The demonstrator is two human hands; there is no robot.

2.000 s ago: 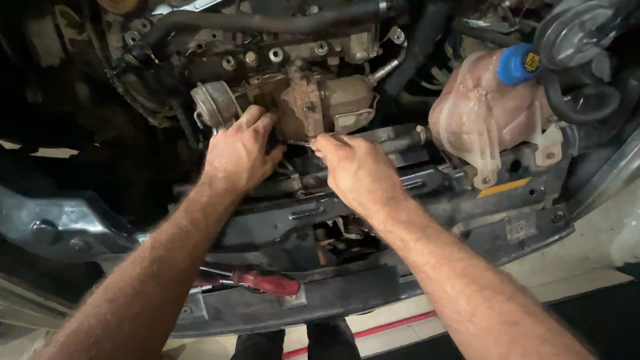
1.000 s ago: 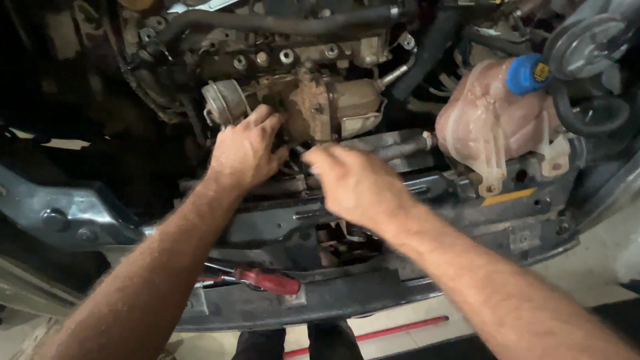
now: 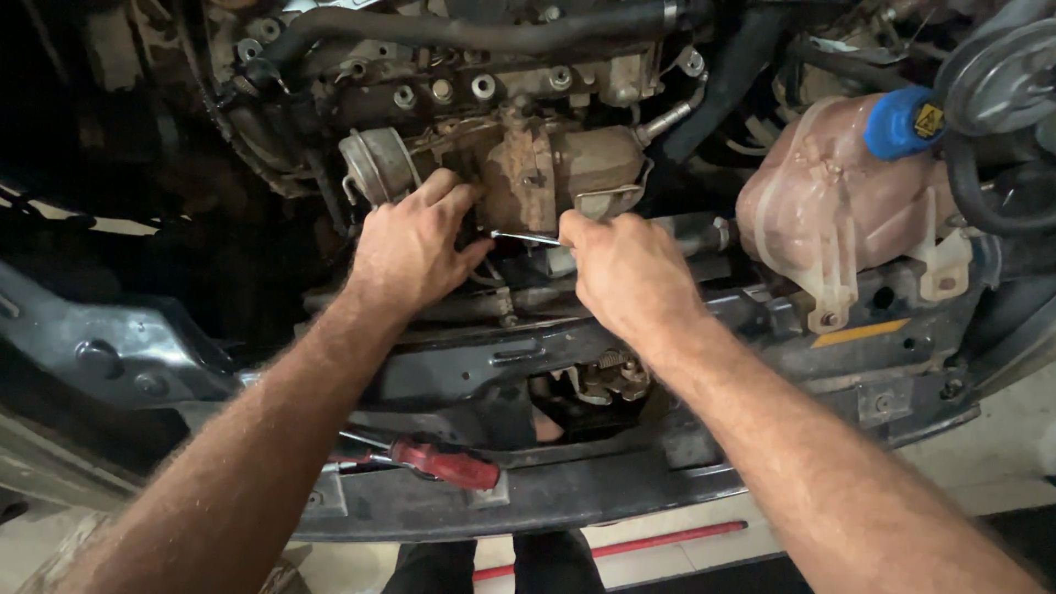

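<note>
In a car's engine bay, my right hand (image 3: 631, 276) is closed around a thin shiny metal tool (image 3: 528, 238), probably a wrench, whose far end points left below a rusty turbocharger housing (image 3: 524, 177). My left hand (image 3: 417, 239) reaches down beside that housing, just under a round metal actuator canister (image 3: 379, 165). Its thumb is close to the tool's tip, and its other fingertips are hidden among the parts, so I cannot tell whether they grip anything. A red-handled screwdriver (image 3: 450, 464) lies on the front crossmember, left of the middle.
A pinkish coolant reservoir (image 3: 813, 190) with a blue cap (image 3: 903, 122) stands at the right. Black hoses (image 3: 478, 33) cross the engine top. The dark front crossmember (image 3: 594, 495) runs below my forearms, with a latch opening above it. A red bar (image 3: 668, 538) lies on the floor.
My right hand was blurred over this spot one second ago; now the tool's shiny shaft shows left of its fingers. My left hand stays at the turbocharger housing.
</note>
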